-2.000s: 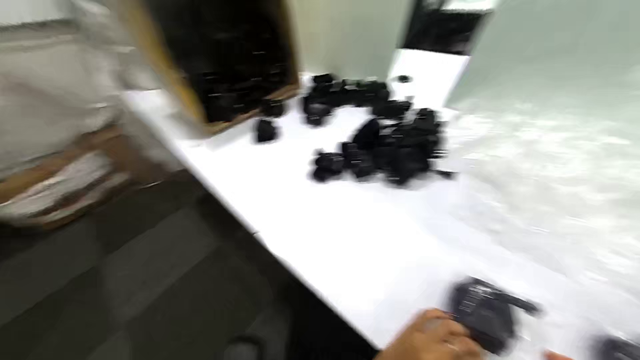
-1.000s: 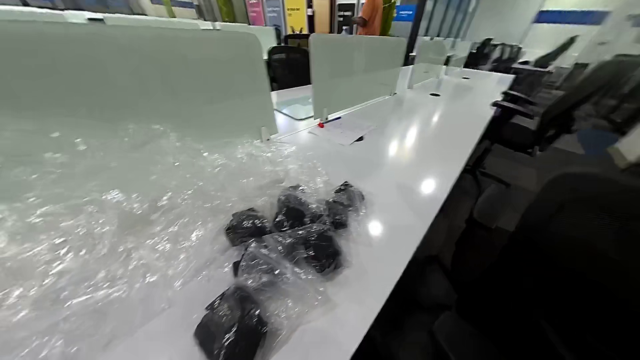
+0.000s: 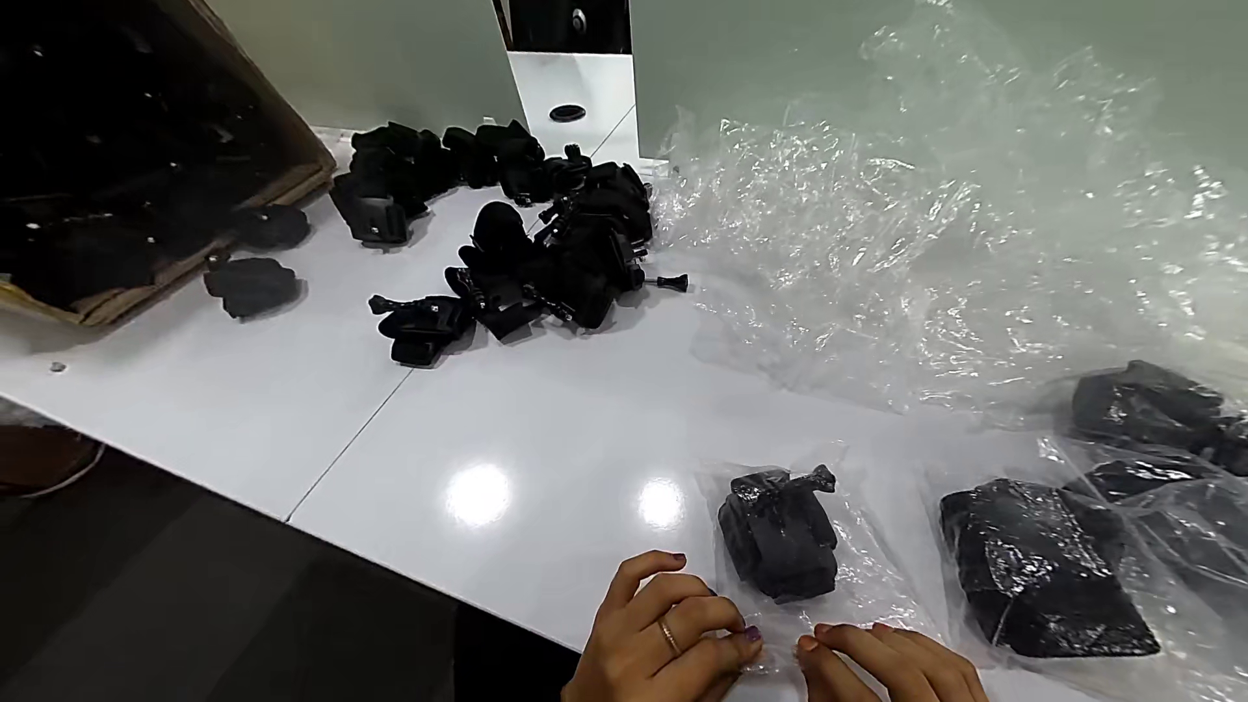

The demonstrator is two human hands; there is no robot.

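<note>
A black strap mount with a thumbscrew [image 3: 780, 536] lies inside a clear plastic bag [image 3: 877, 561] on the white desk. My left hand [image 3: 668, 634], with a ring on one finger, pinches the bag's near edge between thumb and fingers. Just right of it, my right hand [image 3: 882, 668] holds the same edge with its fingertips; its lower part is out of frame. To the right sits another bagged black item [image 3: 1043, 565], with more bagged black pieces [image 3: 1146, 405] behind it. Loose black mounts [image 3: 585, 253] are heaped farther back.
An open cardboard box [image 3: 195, 278] with dark contents stands tilted at the left, a black piece [image 3: 252, 286] beside it. Crumpled clear plastic sheeting [image 3: 877, 253] covers the back right against a frosted partition [image 3: 780, 68]. The desk's front edge runs diagonally, lower left.
The view has swung back from the desk's far right side to the heap and the box. Both hands, out of view one second ago, now show at the bag's edge.
</note>
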